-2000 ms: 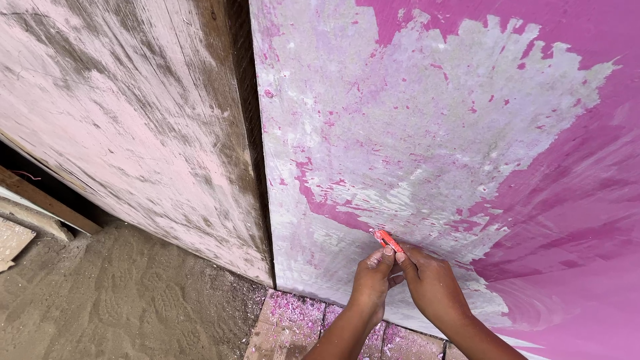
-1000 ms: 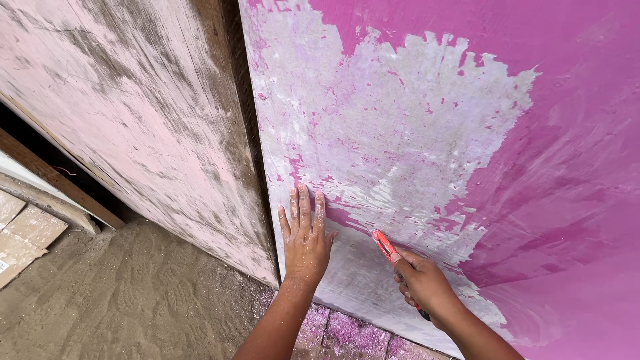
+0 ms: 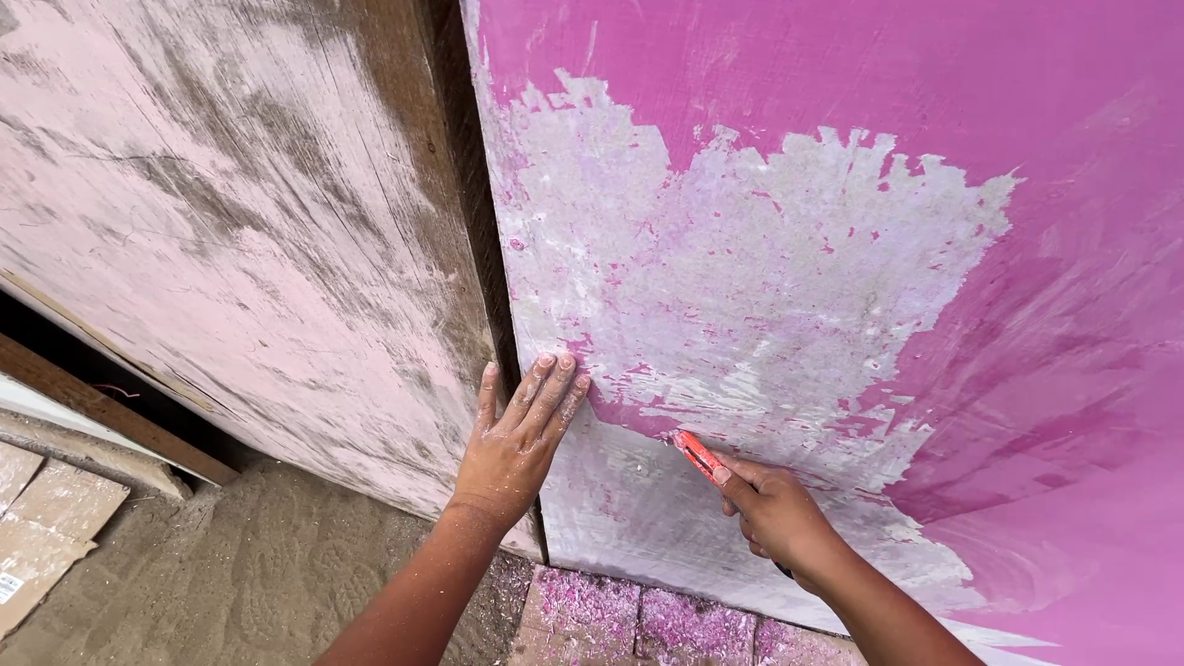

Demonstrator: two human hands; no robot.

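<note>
A flat wall panel (image 3: 795, 259) fills the right side, its magenta paint scraped off over a large whitish patch. My right hand (image 3: 772, 513) grips a red utility knife (image 3: 700, 455), its tip against a remaining magenta strip (image 3: 638, 412) low in the patch. The blade itself is too small to make out. My left hand (image 3: 523, 435) lies flat near the panel's left edge, fingers spread and dusted white, the little finger over the dark gap beside the wooden post.
A worn pale-pink board (image 3: 231, 231) and a brown wooden post (image 3: 435, 139) stand at left. Below are sandy ground (image 3: 277, 564), cardboard (image 3: 65, 499) at far left, and tiles (image 3: 573, 620) strewn with pink and white paint flakes.
Two seconds ago both hands were together at the knife. My left hand has since moved left onto the panel, while my right hand keeps hold of the knife.
</note>
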